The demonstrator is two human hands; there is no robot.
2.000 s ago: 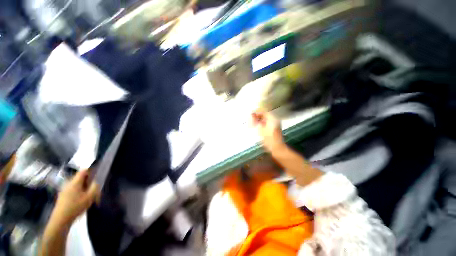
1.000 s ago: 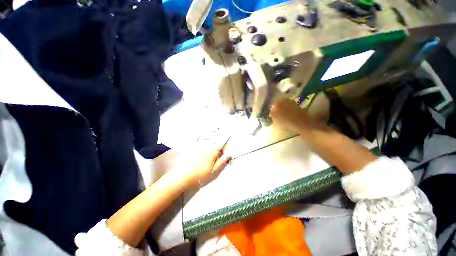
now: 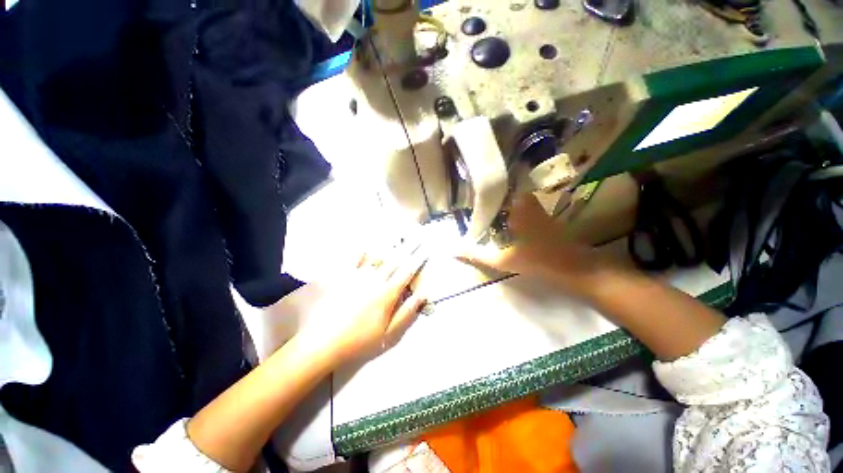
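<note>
A beige sewing machine [image 3: 592,102] stands in front of me, its needle area brightly lit. My left hand [image 3: 374,300] lies palm down with spread fingers on white fabric just left of and below the presser foot [image 3: 448,222]. My right hand [image 3: 541,245] is beside the needle area on the right, its fingers partly blurred and close to the machine head. Glare hides the fabric edge under the foot, and I cannot tell whether the right fingers pinch anything. Navy panels with white parts [image 3: 83,277] hang at the left.
The green ruler-marked table edge [image 3: 499,383] runs below my hands. Black-handled scissors [image 3: 661,236] lie on the machine bed. Dark and white strips [image 3: 786,212] hang at the right. Orange cloth [image 3: 504,439] is on my lap, with grey fabric [image 3: 619,434] beside it.
Both hands have come to the needle area from apart; the left has left the hanging panels at the left. The view has moved closer to the machine. My right fingers have lowered slightly since one second ago.
</note>
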